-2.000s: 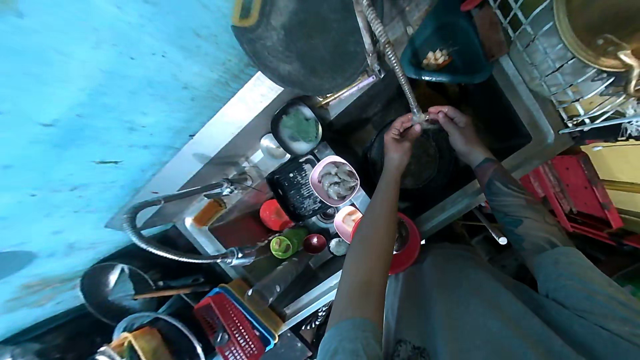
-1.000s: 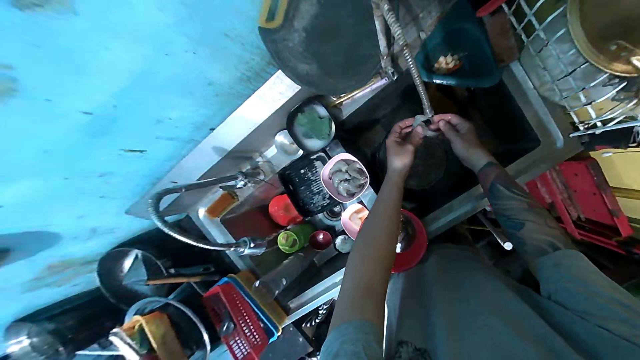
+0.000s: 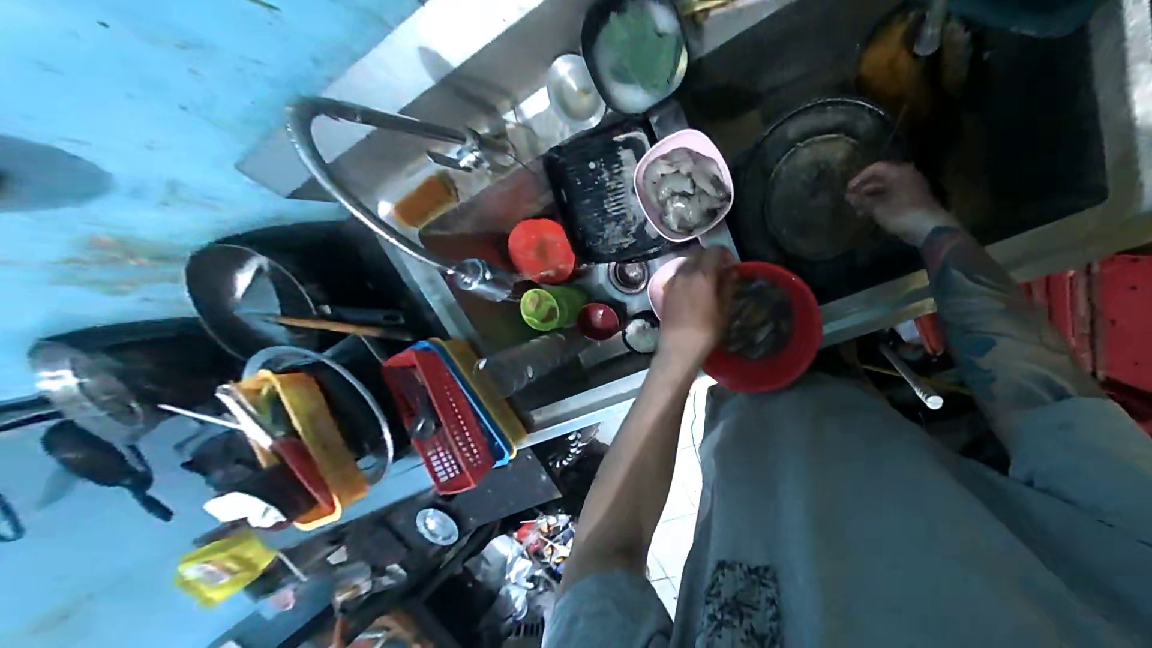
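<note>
My left hand [image 3: 697, 301] is at the left rim of a red plastic bowl [image 3: 804, 346] that holds dark pieces, over a smaller pink container [image 3: 660, 286]; whether its fingers hold anything is hidden. A pink bowl [image 3: 687, 186] of grey, shrimp-like pieces sits just above this hand. My right hand [image 3: 891, 196] hangs over a round dark pan [image 3: 814, 180] in the sink basin, its fingers curled; I cannot tell if something is between them.
A curved faucet [image 3: 360, 211] arches over the left basin, where a black tray [image 3: 603, 193], red container [image 3: 541, 250] and green cup [image 3: 551, 308] stand. A black pan [image 3: 634, 54] with a green item lies above. Red and blue baskets [image 3: 441, 423] and a wok [image 3: 247, 297] are at left.
My left hand has left the spray hose and my right hand, moving to the red bowl. My right hand has come away from the hose over the basin. The view has swung left.
</note>
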